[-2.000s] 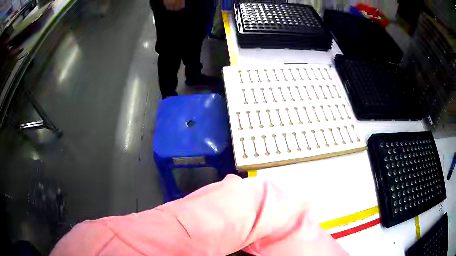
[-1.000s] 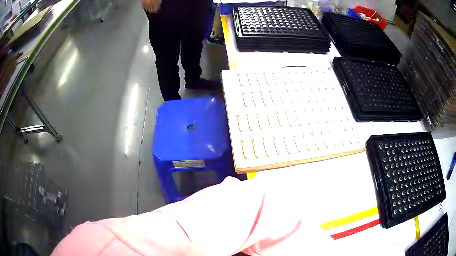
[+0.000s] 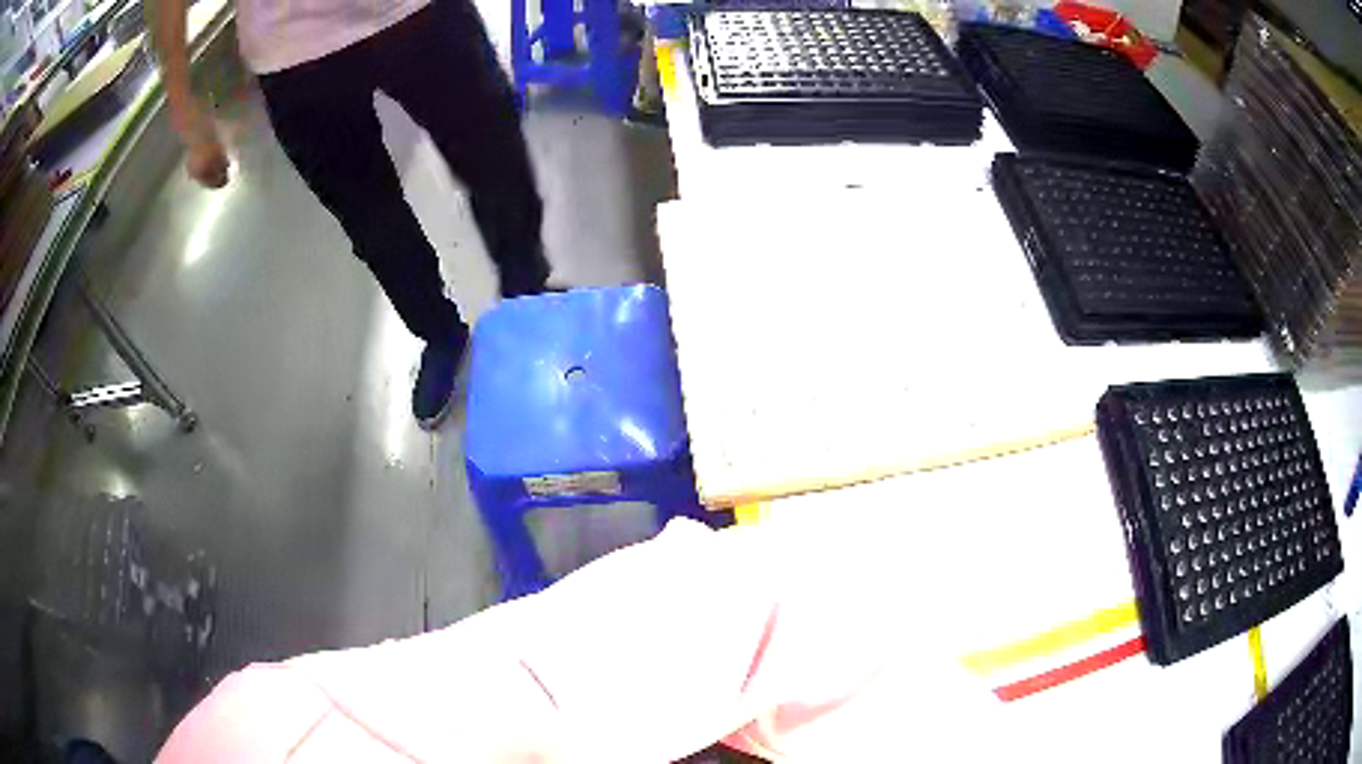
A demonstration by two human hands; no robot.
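Observation:
Neither of my hands is in view; only a pink sleeve (image 3: 598,657) crosses the bottom of the picture. A white fixture board (image 3: 881,329) with a tan near edge lies on the bench beyond the sleeve. Its face is washed out by glare, so its cutouts cannot be made out. A black parts tray (image 3: 1225,508) with rows of small shiny round spots lies to the right of the board. Another black tray (image 3: 1135,254) lies at the board's far right corner.
A blue stool (image 3: 575,388) stands against the bench's left side. A person (image 3: 389,135) in dark trousers is on the floor beyond it. Stacked black trays (image 3: 837,127) sit at the bench's far end. Yellow and red tape (image 3: 1068,667) marks the near bench top.
The person beyond the stool has moved left, with legs apart. The board's face has gone from clear cutouts to washed-out white. The sleeve has barely moved.

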